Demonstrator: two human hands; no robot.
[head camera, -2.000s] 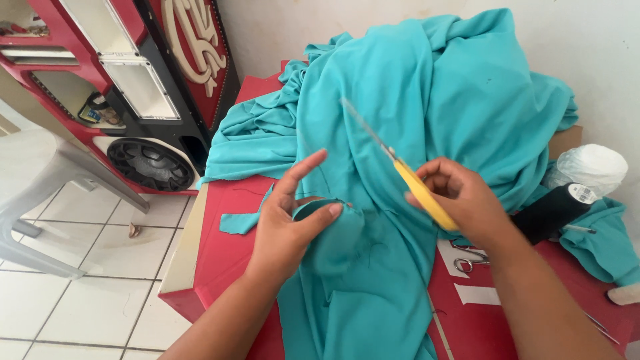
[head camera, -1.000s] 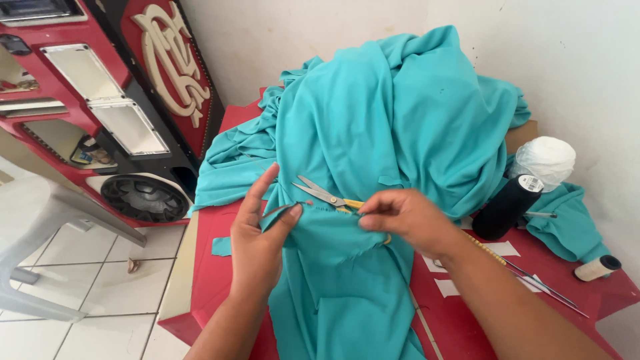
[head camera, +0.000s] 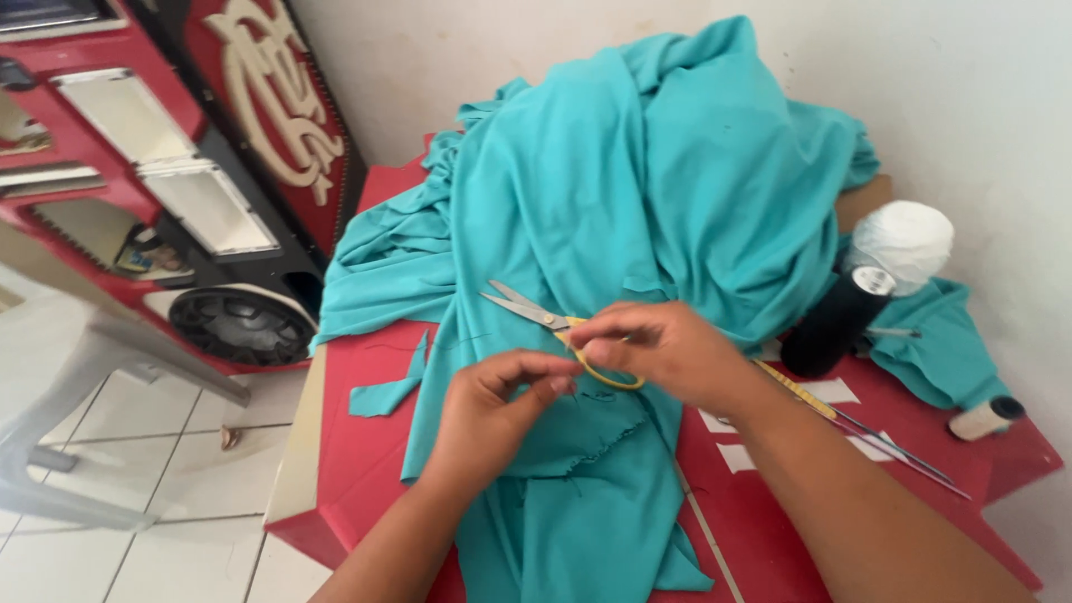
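Note:
My left hand (head camera: 502, 402) has its thumb and forefinger brought together above the turquoise cloth (head camera: 578, 226); whether a thread is between them is too small to tell. Close by, the fingertips of my right hand (head camera: 662, 343) are bent together over the yellow handles of the scissors (head camera: 548, 320). The scissors' blades are apart and point to the upper left, over the cloth. My right fingers hide part of the handles, so a grip on them cannot be confirmed. Below the hands, a cloth edge with dark stitches (head camera: 607, 444) lies across the turquoise folds.
On the red table (head camera: 754, 536), a black thread cone (head camera: 825, 335), a white yarn ball (head camera: 909, 243), a small cream spool (head camera: 984, 419) and a yellow measuring tape (head camera: 796, 389) are at right. A turquoise scrap (head camera: 381, 398) lies left. A grey plastic chair (head camera: 75, 385) stands beside the table.
The scissors, held raised in my right hand two seconds ago, are now low over the cloth. My left hand has let go of the cloth it held, and both hands' fingertips are close together.

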